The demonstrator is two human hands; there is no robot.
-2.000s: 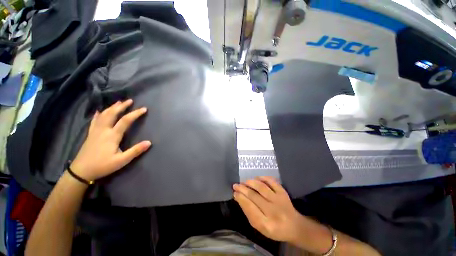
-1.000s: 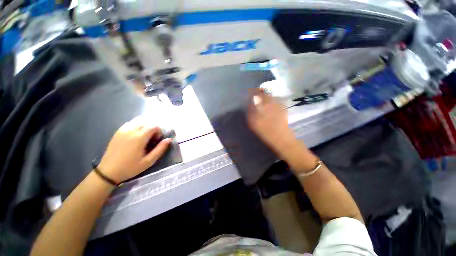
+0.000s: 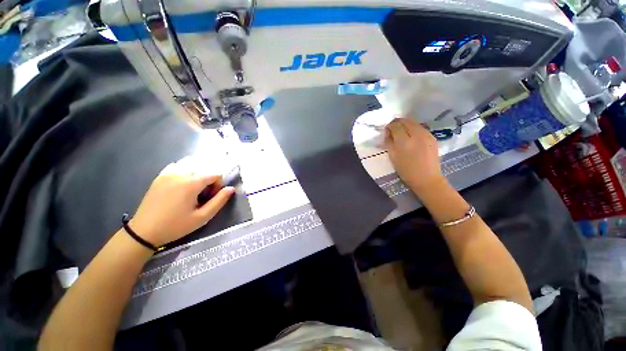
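The dark grey garment panel (image 3: pixel 96 137) spreads left of the needle. My left hand (image 3: pixel 180 206) pinches its right edge below the presser foot (image 3: pixel 218 127); a small grey bit shows at the fingertips. Dark grey shaped pieces (image 3: pixel 329 171) lie right of the needle, partly under the machine arm, with the concave edge facing right. My right hand (image 3: pixel 414 154) is just right of that curve, its fingers bunched low over the bed by a small pale thing; whether they grip anything cannot be told. The dark thread snips (image 3: pixel 443 133) lie just beyond that hand.
The white JACK machine head (image 3: pixel 322 58) spans the top, with its lit control panel (image 3: pixel 467 51). A blue cup (image 3: pixel 515 123) stands at the right end. The table ruler (image 3: pixel 226 252) runs along the front. Dark cloth (image 3: pixel 508 226) and a red crate (image 3: pixel 583 175) are lower right.
The view has swung right. My left hand has moved from flat on the panel to its edge near the needle. My right hand has left the front edge and moved right past the shaped pieces.
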